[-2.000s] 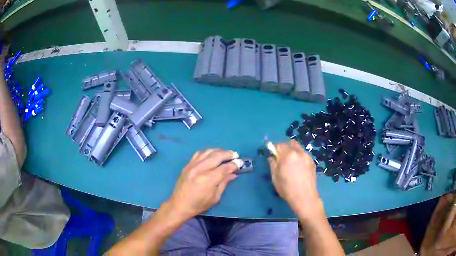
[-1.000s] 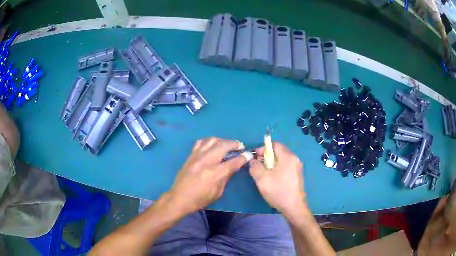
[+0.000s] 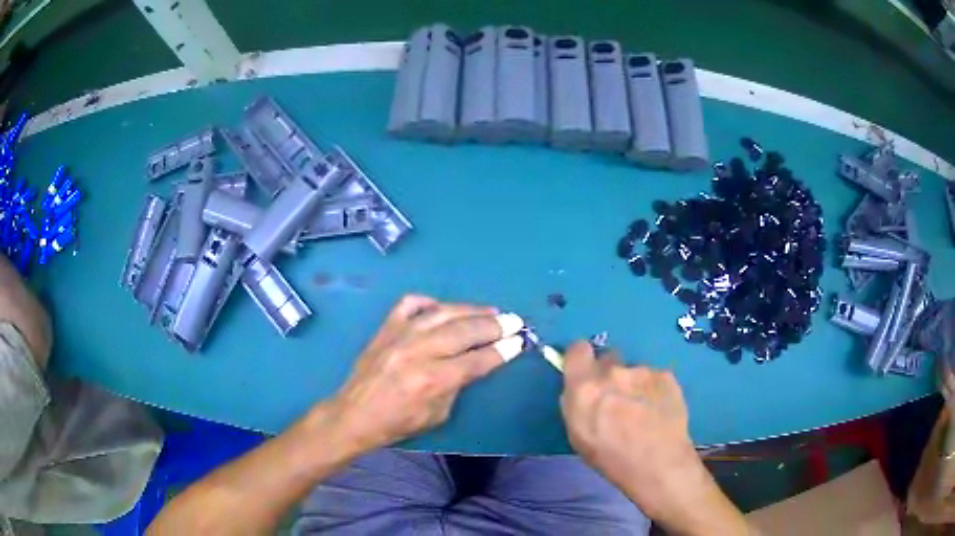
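Note:
My left hand (image 3: pixel 424 356), with white coverings on two fingertips, holds a grey handle housing (image 3: pixel 527 336) near the bench's front edge. Only a small end of the housing shows past the fingertips. My right hand (image 3: pixel 628 414) holds a hand tool (image 3: pixel 550 354) with a pale yellow handle, its tip at the housing's end. One small black piece (image 3: pixel 556 300) lies alone on the bench just beyond my hands. A heap of small black pieces (image 3: pixel 733 262) lies to the right.
Loose grey housings (image 3: pixel 283 209) lie jumbled at left. Finished housings (image 3: pixel 567 94) stand in a row at the far edge. Other grey parts (image 3: pixel 885 262) lie at far right, blue parts (image 3: pixel 52 215) at far left. A person's sleeve (image 3: pixel 63 419) shows at left.
My right hand has moved a little right and down, and the tool has gone from upright to slanting, its tip now at the housing. A lone black piece now shows beyond my hands.

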